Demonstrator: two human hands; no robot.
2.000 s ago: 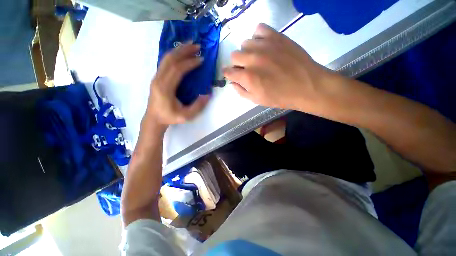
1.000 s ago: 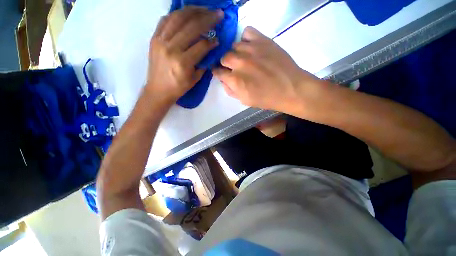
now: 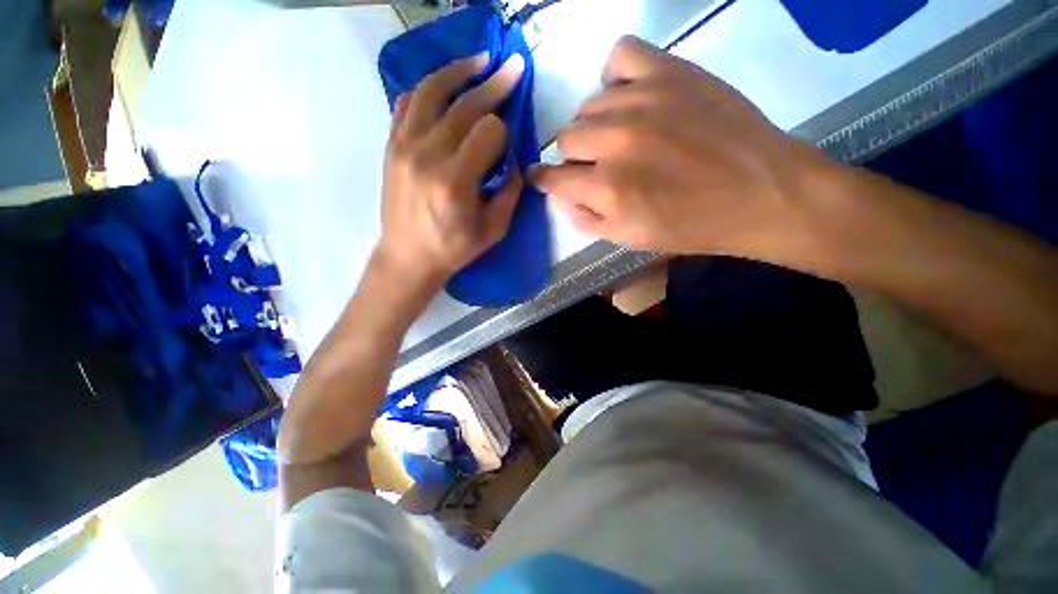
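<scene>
A blue pouch piece [image 3: 505, 261] lies on the white table near its front edge, with one rounded end at the upper left and another towards me. My left hand [image 3: 447, 174] lies over its middle, fingers bent and gripping the cloth. My right hand [image 3: 685, 157] is right of the piece, fingers curled, its fingertips at the cloth's right edge; whether they pinch it is hidden. A little metal of the machine [image 3: 528, 14] shows at the top edge.
A plain blue panel [image 3: 853, 17] lies at the upper right. The ruler-marked table edge [image 3: 905, 110] runs diagonally. Small blue-and-white tabs [image 3: 238, 290] hang at the left table edge beside a dark box [image 3: 58, 383] of blue cloth. A cardboard box [image 3: 499, 487] is below.
The blue piece has come away from the machine towards the table's front edge, and its upper rounded end now shows spread out. My left hand has moved down and right with it.
</scene>
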